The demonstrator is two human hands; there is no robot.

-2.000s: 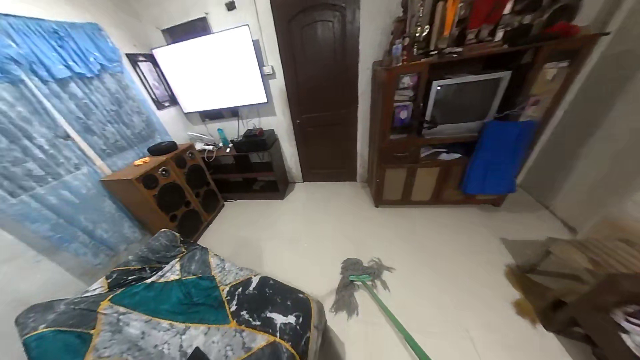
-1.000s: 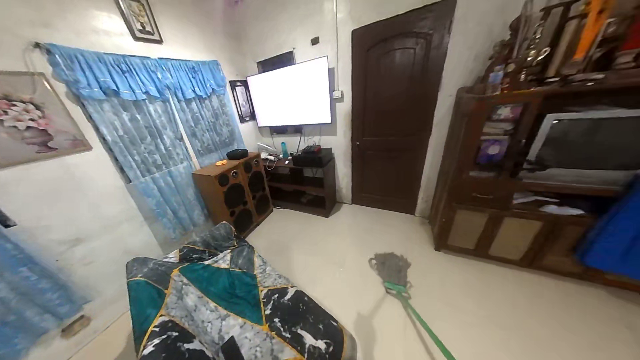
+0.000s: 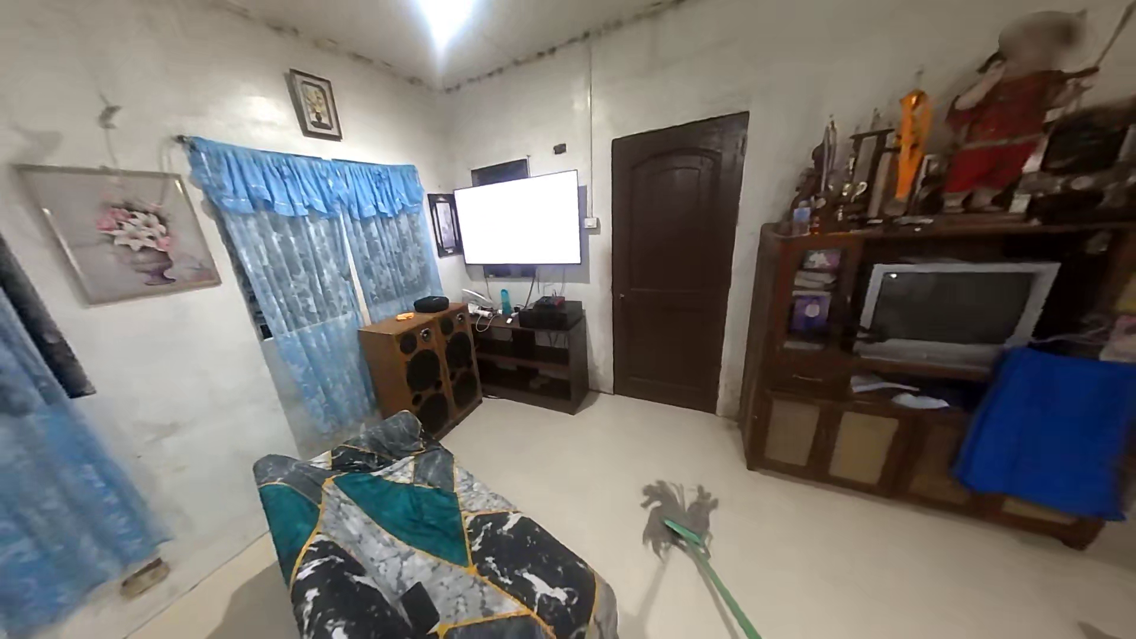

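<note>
A string mop with a grey head [image 3: 679, 517] rests on the pale floor, right of the covered sofa. Its green handle [image 3: 721, 593] slants down to the right and leaves the view at the bottom edge. Neither my left hand nor my right hand shows, so what holds the handle is hidden below the frame. The mop's strands are spread out on the floor.
A sofa with a patterned cover [image 3: 399, 524] fills the lower left. Wooden speakers [image 3: 424, 368] and a dark low stand [image 3: 537, 359] line the far corner. A closed brown door [image 3: 676, 266] is behind. A wooden cabinet [image 3: 803, 382] with a blue cloth [image 3: 1047, 430] stands right.
The view has swung left and up. The mop's strands were bunched together one second ago and are now spread apart.
</note>
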